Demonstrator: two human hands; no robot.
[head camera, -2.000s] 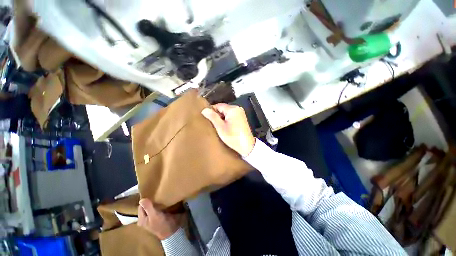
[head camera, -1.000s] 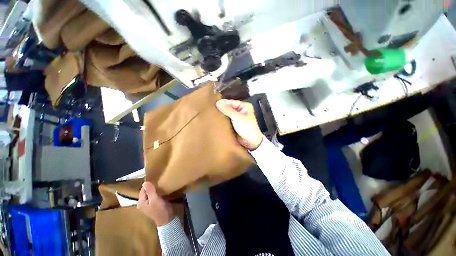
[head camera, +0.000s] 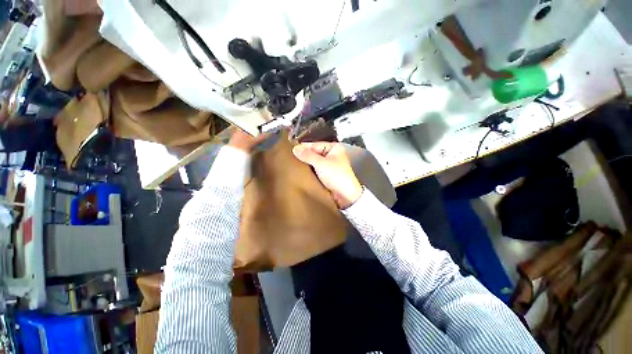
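Observation:
The tan-brown bag panel (head camera: 287, 214) hangs from the needle area of the white sewing machine (head camera: 374, 41) down over the lap. My right hand (head camera: 331, 169) pinches the panel's top edge just right of the presser foot (head camera: 294, 128). My left hand (head camera: 244, 140) is at the panel's upper left edge by the machine head, mostly hidden by the sleeve and the machine; its fingers are hard to make out.
A large brown pile (head camera: 145, 110) lies beyond the machine at the left. A green spool or bottle (head camera: 520, 84) sits on the machine's right. Flat brown pieces (head camera: 246, 321) lie below the left forearm. Blue bins (head camera: 59, 332) stand at lower left.
My left hand has moved from the panel's lower left corner up to its top edge beside the needle area. My right hand still pinches the edge. The panel's left part is now covered by my sleeve.

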